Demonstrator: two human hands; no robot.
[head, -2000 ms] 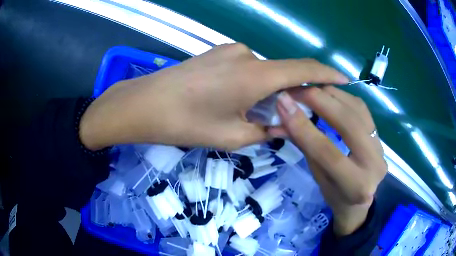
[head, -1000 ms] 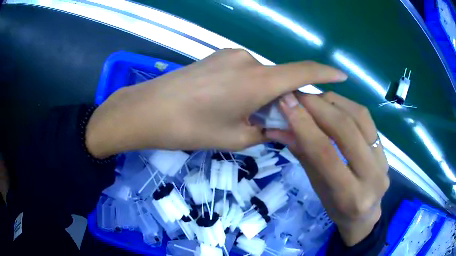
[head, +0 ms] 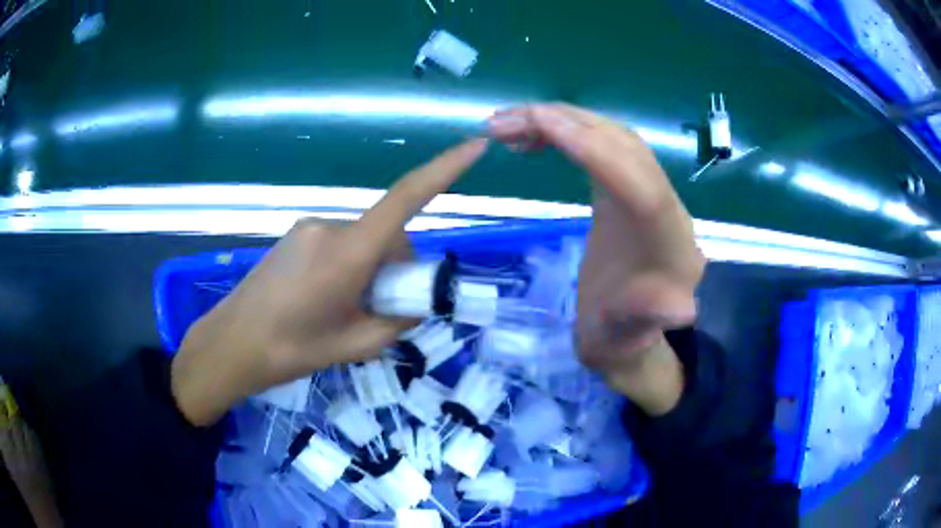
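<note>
My left hand is over the blue tray, holding a white wired coil unit near its thumb. The unit's black end piece faces right, with thin leads beyond it. My right hand is blurred, palm turned inward. Its fingers curve left so their tips meet or nearly meet my left index fingertip; its thumb is apart from the fingers, and no item shows in it. The tray is full of mixed white coil units and translucent clear cases.
The green belt runs behind a pale rail. Units lie on the belt, at the top middle and right. Blue trays of pale parts stand at right and upper right. Another person's hand shows at lower left.
My hands have drawn apart at the palms, and the white unit now shows in my left hand. The clear piece between my fingers is no longer visible. The view has turned.
</note>
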